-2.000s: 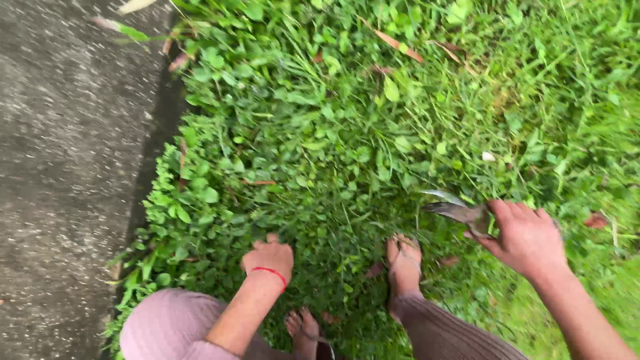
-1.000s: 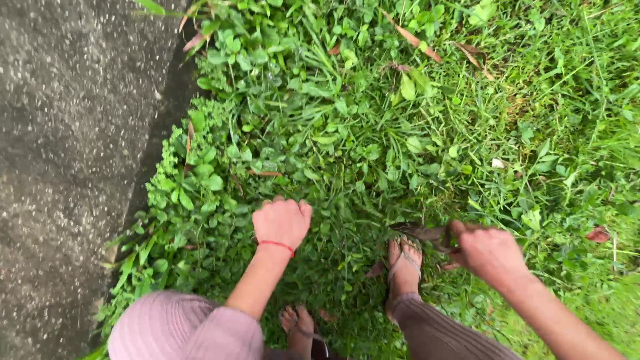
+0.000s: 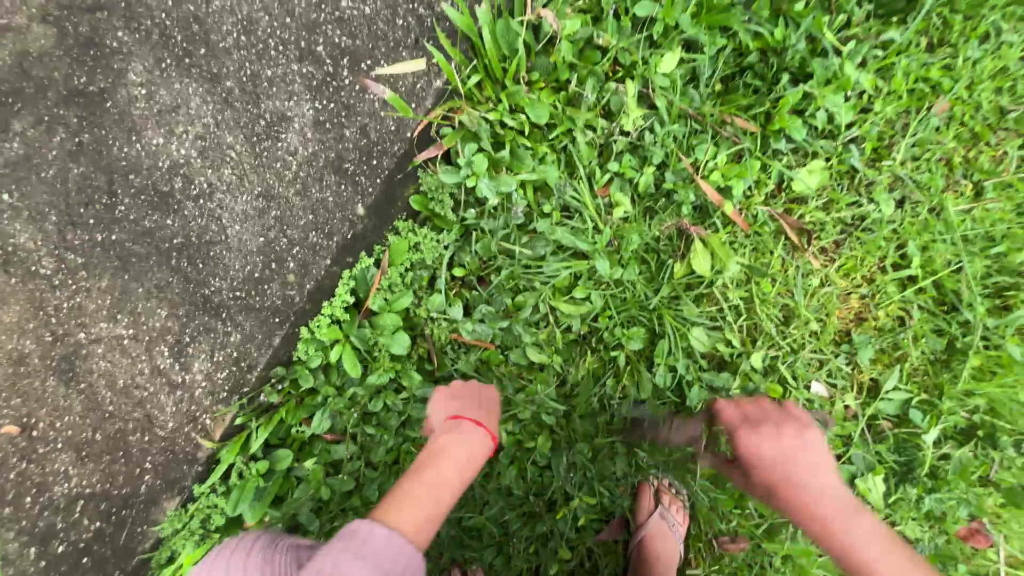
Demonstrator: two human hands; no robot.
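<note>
My left hand (image 3: 464, 408), with a red string at the wrist, is over the low green weeds (image 3: 552, 360) near the concrete edge. Its fingers are curled and hidden beneath the back of the hand, so whether they grip anything cannot be told. My right hand (image 3: 768, 440) is closed around a dark, motion-blurred hand tool (image 3: 668, 428), whose blade part points left toward my left hand, low over the grass. The tool's exact kind is unclear in the blur.
A speckled concrete slab (image 3: 192, 200) fills the left side, its edge running diagonally beside the weeds. My sandalled foot (image 3: 660, 524) stands in the grass below the tool. Dry brown leaves (image 3: 714, 194) lie scattered, and brighter grass (image 3: 944, 280) covers the right.
My left hand moved up from beside my feet between the two earlier frames. The tool in my right hand showed a pale, curved blade two seconds ago; it is now blurred and points left.
</note>
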